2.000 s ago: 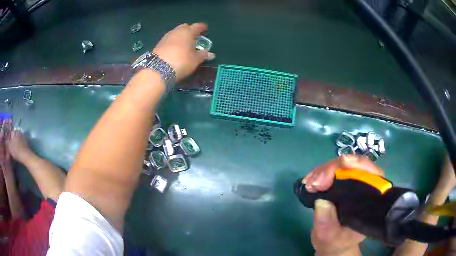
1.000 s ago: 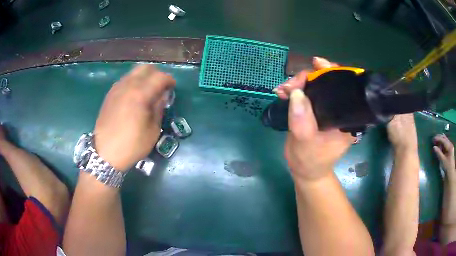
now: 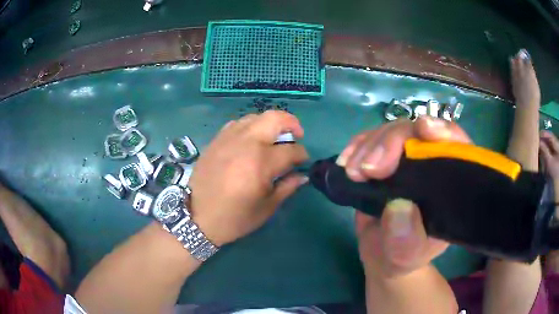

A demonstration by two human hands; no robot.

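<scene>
My left hand [image 3: 245, 178], with a metal watch on the wrist, is closed around a small white-silver housing [image 3: 285, 137], mostly hidden by the fingers. My right hand [image 3: 398, 208] grips the black electric screwdriver [image 3: 472, 202] with its orange-yellow strip. The screwdriver's nose points left and is right beside my left fingertips; whether the bit touches the housing cannot be told. The green screw tray [image 3: 263, 58] lies beyond my hands, with dark screws along its near edge. Small black screws [image 3: 263, 105] lie just below the tray.
A loose pile of units [image 3: 132, 176] lies left of my left wrist. Another pile [image 3: 429, 111] lies beyond the screwdriver at right. A brown strip [image 3: 392, 60] crosses the bench. Single units lie on the far left surface. Other people's arms show at both sides.
My left hand has moved right, from the left pile to the middle, holding a housing. The screwdriver has come down and nearer, its nose now at my left fingers. The view has shifted.
</scene>
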